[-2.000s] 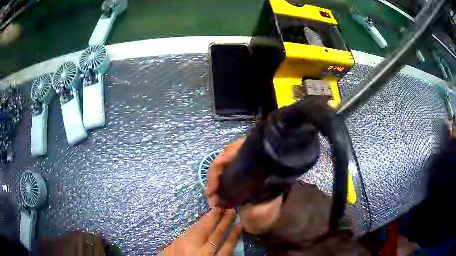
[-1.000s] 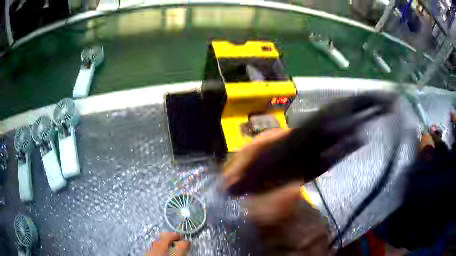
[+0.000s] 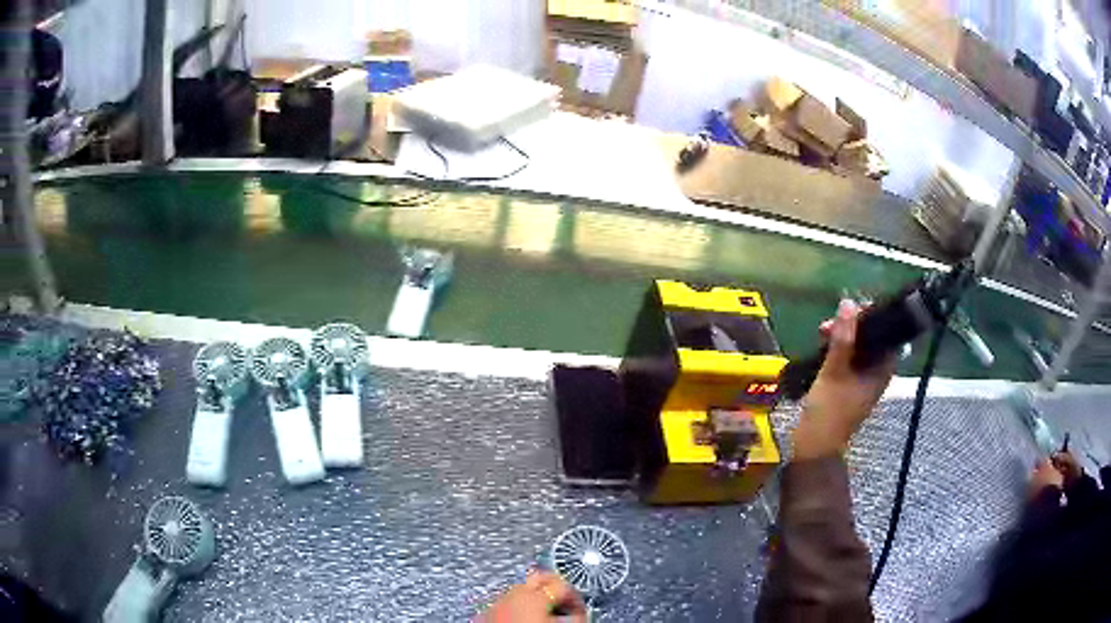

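Note:
My right hand (image 3: pixel 841 387) holds the black electric screwdriver (image 3: pixel 895 326), tilted, just right of the yellow screw feeder (image 3: pixel 713 396). My left hand (image 3: pixel 536 601) is at the bottom edge, partly cut off, holding a handheld fan (image 3: pixel 591 561) just below its round grille. The fan's handle is hidden or out of the picture. The feeder's metal pick-up block (image 3: pixel 731 436) faces me, and its red display is lit.
A smartphone (image 3: pixel 590 424) lies left of the feeder. Three fans (image 3: pixel 282 408) stand in a row at left, another (image 3: pixel 174 532) lower left. Small wired parts (image 3: pixel 100 396) are at far left. The green belt (image 3: pixel 524 286) carries fans. A neighbour's hands (image 3: pixel 1058 471) show at right.
The view has tilted up, showing boxes behind the belt. My right hand and the screwdriver have moved from over the fan, past the feeder's front, to its right side. My left hand stays at the fan.

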